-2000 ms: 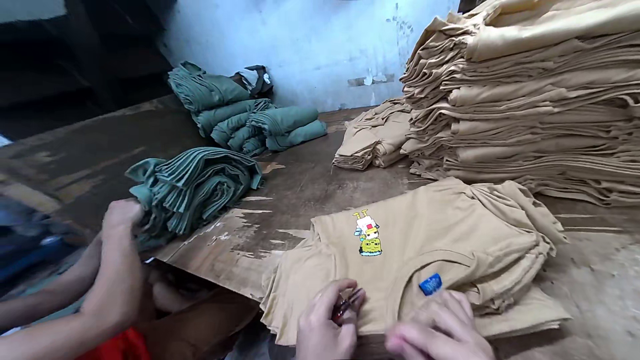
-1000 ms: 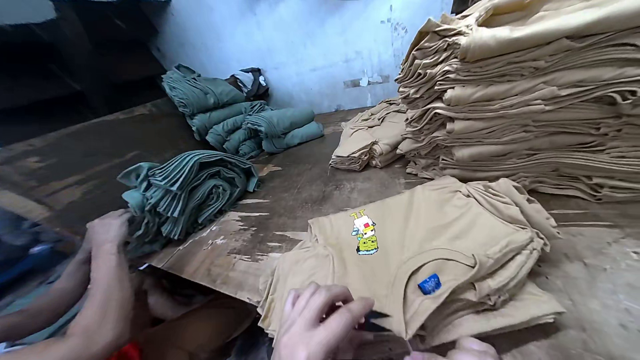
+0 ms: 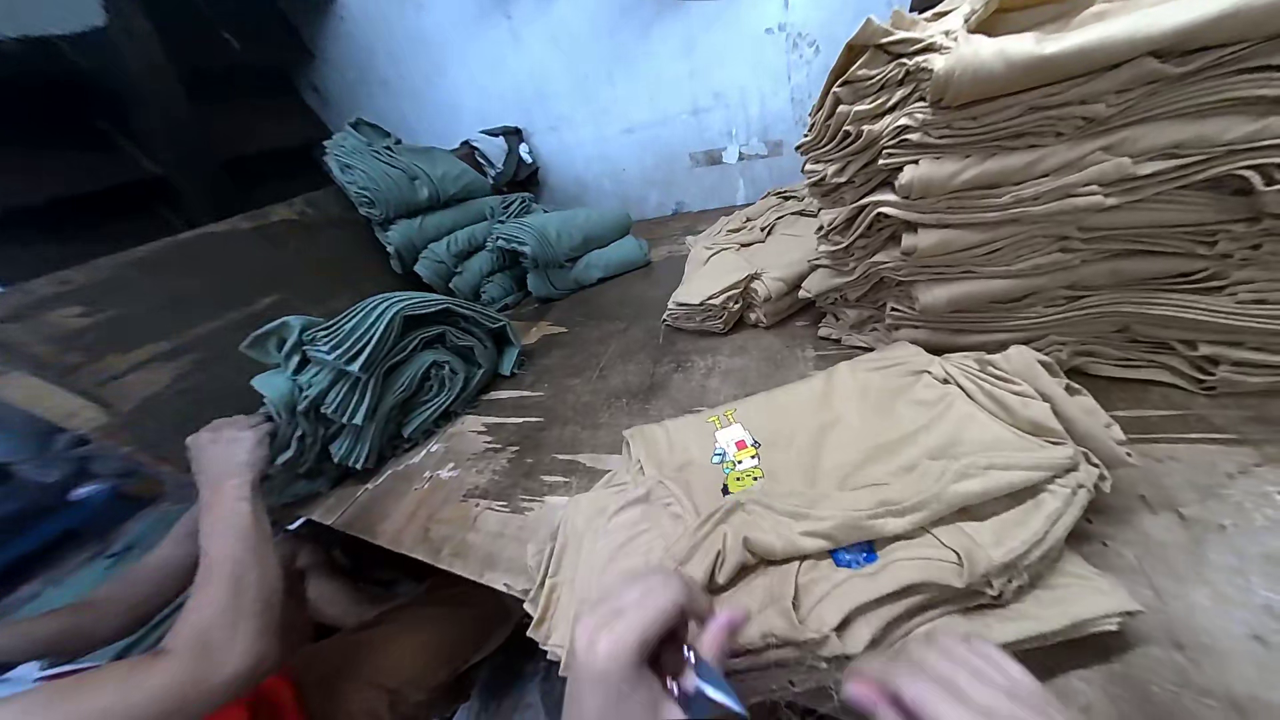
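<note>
My left hand, blurred, is closed around a small pair of metal snips at the bottom centre, their blades pointing down and right. Right of it, my right hand is at the near edge of the cloth, too blurred to tell whether its fingers hold fabric. Both hands are at a stack of tan T-shirts lying on the wooden table. The top shirt bears a printed cartoon figure and a blue patch near its neckline, where the cloth is bunched.
A tall pile of folded tan garments stands at the right, a smaller tan bundle beside it. Rolled green garments lie at the back left. Another person's hand touches a nearer green bundle. The worn table has an edge at the lower left.
The neckline, spread round one and two seconds ago, is now folded over and bunched, with the blue patch partly covered. My left hand and the snips have moved.
</note>
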